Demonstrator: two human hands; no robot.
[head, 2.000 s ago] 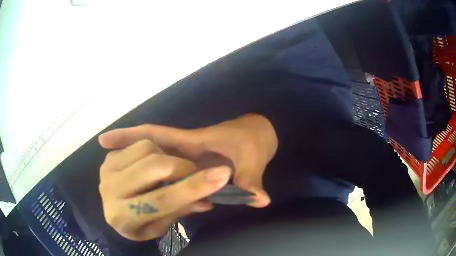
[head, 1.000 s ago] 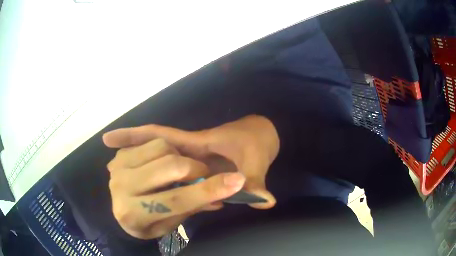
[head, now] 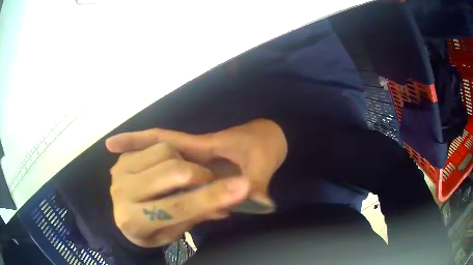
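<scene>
My left hand [head: 150, 202], with a tattoo, is curled around a small dark pointed tool [head: 254, 207]. It looks like thread snips; the handle is hidden in the fingers. My right hand [head: 254, 150] lies behind and to the right, one finger stretched left above the left hand. Its thumb is down beside the tool's tip, with blur there. Whether that thumb touches the tool or pinches anything is unclear. Both hands are above the lap, over dark cloth [head: 311, 67].
The white table [head: 129, 52] fills the upper left, with a printed ruler [head: 41, 147] near its front edge. A dark blue basket [head: 57, 227] is at the lower left. A red basket [head: 441, 181] with dark cloth over it is at the right.
The left hand and the tool's tip have shifted slightly left since a second ago. The blue handle part glimpsed then is now hidden. The right hand is almost unmoved.
</scene>
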